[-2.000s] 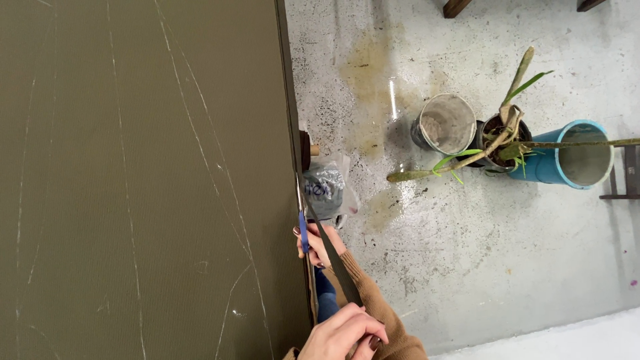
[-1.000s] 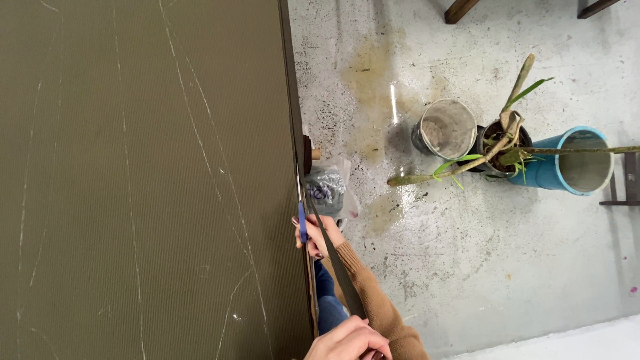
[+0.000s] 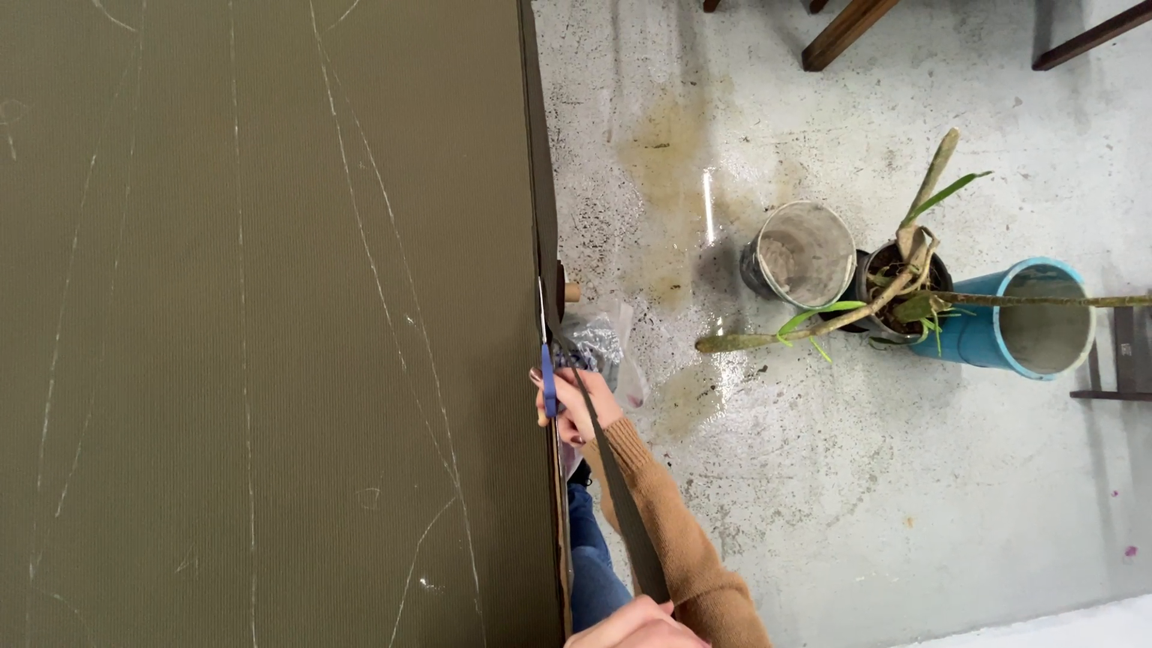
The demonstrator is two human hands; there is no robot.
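A ribbed olive-brown fabric point(image 3: 306, 378) with pale chalk-like lines lies flat over the left side of the head view. At its right edge, my right hand point(image 3: 580, 405) grips blue-handled scissors point(image 3: 548, 378), the narrow blades pointing up the view along that edge. A long narrow strip of the same dark material point(image 3: 625, 490) runs from beside the scissors down to my left hand point(image 3: 634, 625), cut off by the bottom of the view. My left fingers pinch the strip's lower end. It passes in front of my right forearm in its tan knit sleeve.
Below the fabric's edge, a clear plastic bag point(image 3: 598, 346) lies beside a cardboard-like tube end point(image 3: 571, 292). On the stained floor stand a grey bucket point(image 3: 805, 256), a potted plant point(image 3: 904, 288) with long stems and a blue bucket point(image 3: 976, 319). Wooden furniture legs point(image 3: 846, 36) show at top.
My right hand and the scissors have moved slightly up the view along the fabric's edge. My left hand has shifted down, so less of it shows.
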